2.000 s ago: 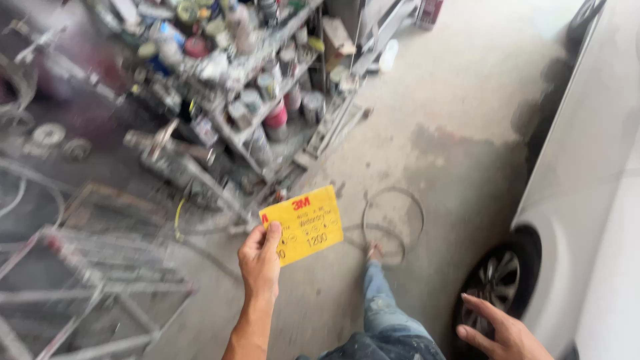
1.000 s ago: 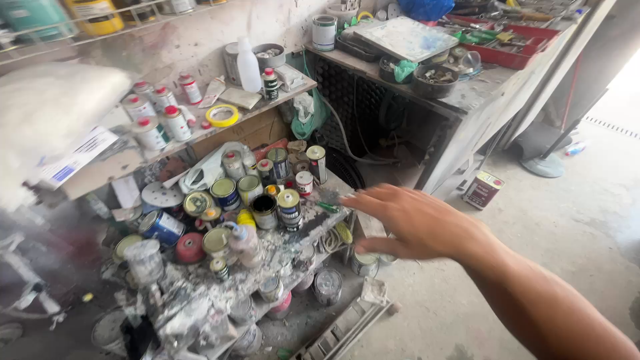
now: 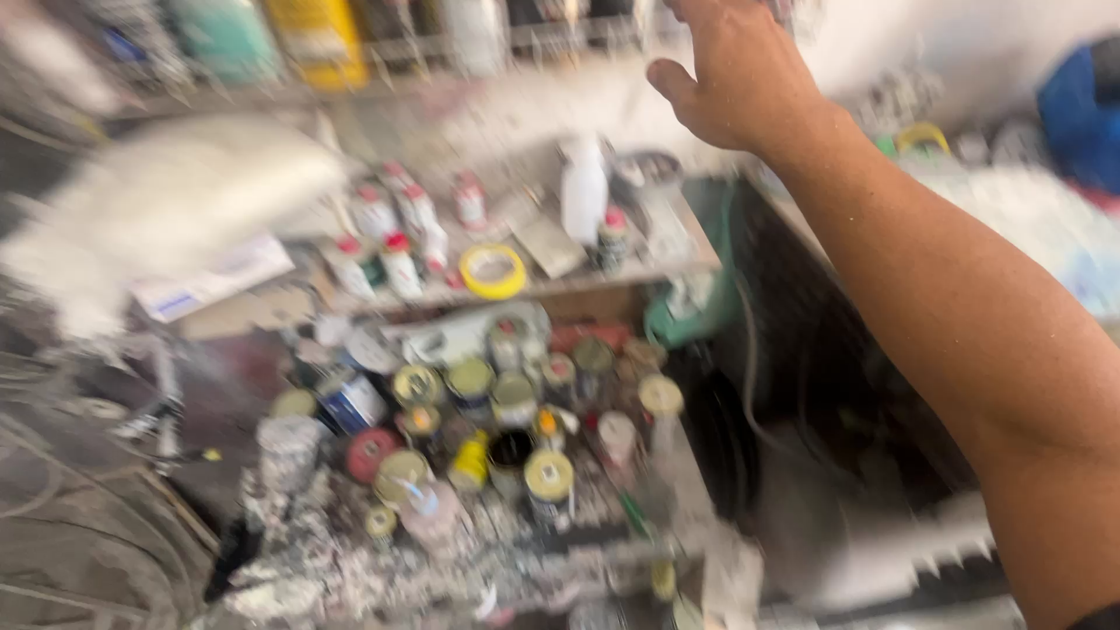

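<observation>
My right hand [image 3: 735, 79] reaches up at the top of the view, close to the wire rack [image 3: 542, 37] that holds bottles. Its thumb stands apart from the fingers, whose tips are cut off by the top edge, so whether they touch anything is hidden. On the rack are a yellow container [image 3: 319, 44] and a teal one [image 3: 226, 39]. Below, a roll of yellow masking tape [image 3: 493, 270] lies on a shelf beside small bottles with red caps [image 3: 401, 265] and a white plastic bottle [image 3: 584, 188]. My left hand is out of view.
Several paint cans [image 3: 549, 477] crowd a paint-crusted bench [image 3: 289, 573] below the shelf. A white wrapped bundle [image 3: 192, 188] sits at the left over a white box [image 3: 214, 278]. A dark recess with a hose [image 3: 751, 367] lies right of the bench. Much is blurred.
The view has swung from the floor and car to the paint shelves. My right hand has risen to the wire rack. My left hand, holding a yellow sandpaper sheet two seconds ago, has left the view.
</observation>
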